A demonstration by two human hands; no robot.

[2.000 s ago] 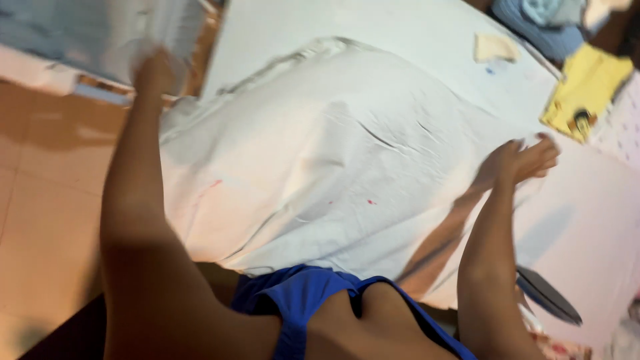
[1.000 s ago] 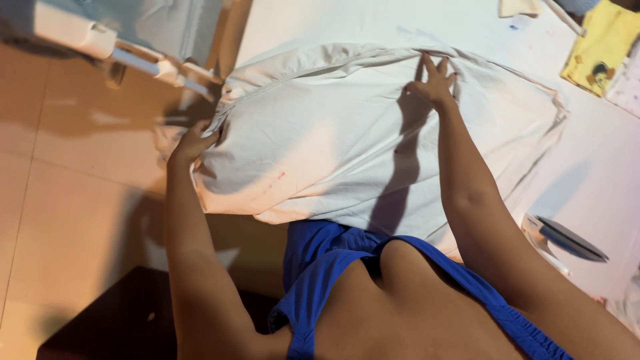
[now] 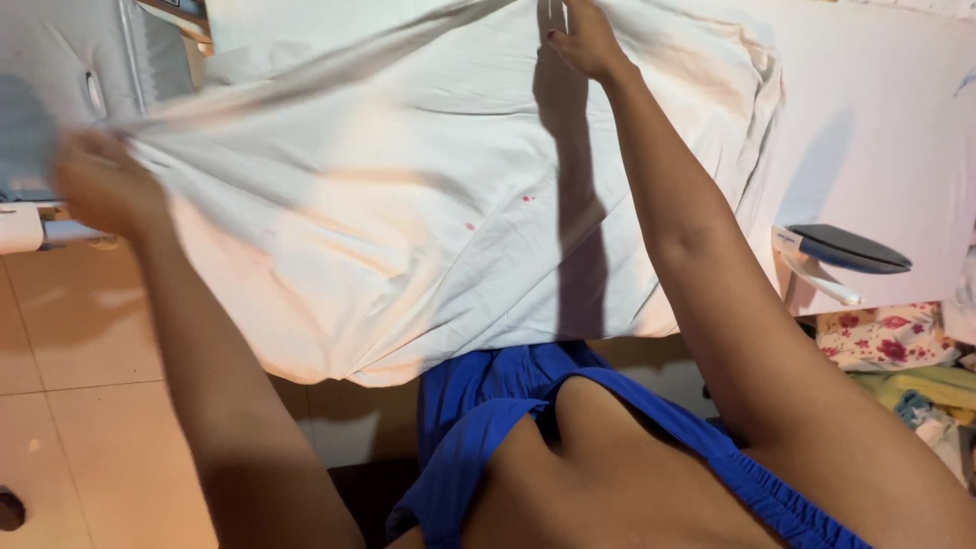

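A large white cloth (image 3: pixel 457 168) with gathered edges and small red spots lies over the table, its near edge hanging toward my body. My left hand (image 3: pixel 110 179), blurred, grips the cloth's left part and pulls it taut in folds. At the top, my right hand (image 3: pixel 587 38) holds the far edge of the cloth, partly cut off by the frame. A clothes iron (image 3: pixel 846 248) with a dark soleplate and a white handle rests to the right, beside my right forearm.
The white table surface (image 3: pixel 900 152) extends right. Floral fabric (image 3: pixel 888 335) and other crumpled cloths (image 3: pixel 930 412) lie below its right edge. At the left stand a grey padded item (image 3: pixel 53 76) and a white frame part (image 3: pixel 19 227), above the tiled floor (image 3: pixel 91 328).
Since a second ago, my left hand has moved outward to the left, stretching the cloth. Two seconds ago my right hand was farther right. The view has shifted.
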